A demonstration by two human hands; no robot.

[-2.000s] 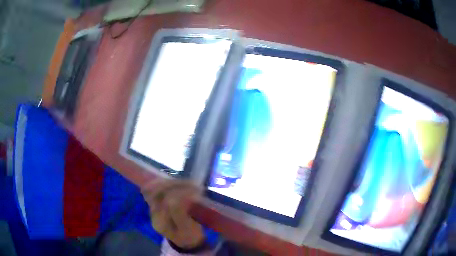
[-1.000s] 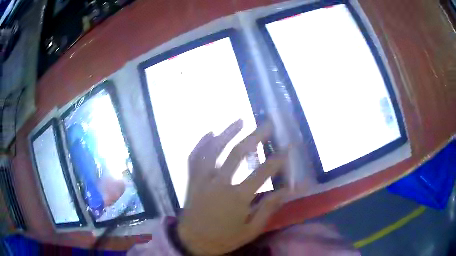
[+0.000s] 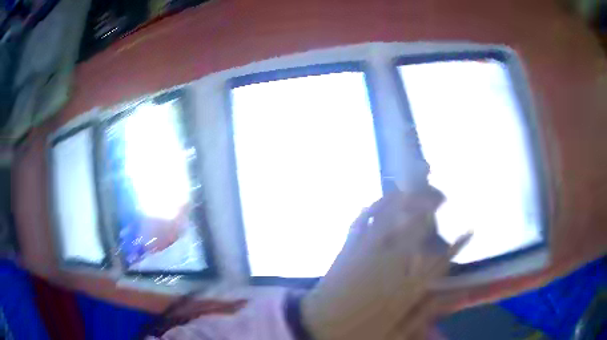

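Four tablets lie side by side. The right tablet [image 3: 482, 146] and the large middle one [image 3: 303, 166] glare white inside dark borders. A smaller-looking tablet [image 3: 156, 179] further left shows white glare with blue and a pinkish patch. The far left tablet [image 3: 76, 199] is pale. Whitish foam [image 3: 214, 153] shows around and between them. My left hand [image 3: 393, 265], blurred, reaches over the lower gap between the middle and right tablets. One finger points up, another digit points right; nothing is visibly held. Fingertip contact is unclear. My right hand is not in view.
The tablets lie on a red-orange bench top [image 3: 293, 30]. Blue bins show below its front edge at lower left [image 3: 96, 315] and lower right [image 3: 552, 299]. A dark area [image 3: 110, 23] and a pale board [image 3: 46, 86] lie at upper left.
My left hand has moved right from the middle tablet to the gap beside the right tablet, and its fingers are less spread. The view has turned, so the tablets stand more upright.
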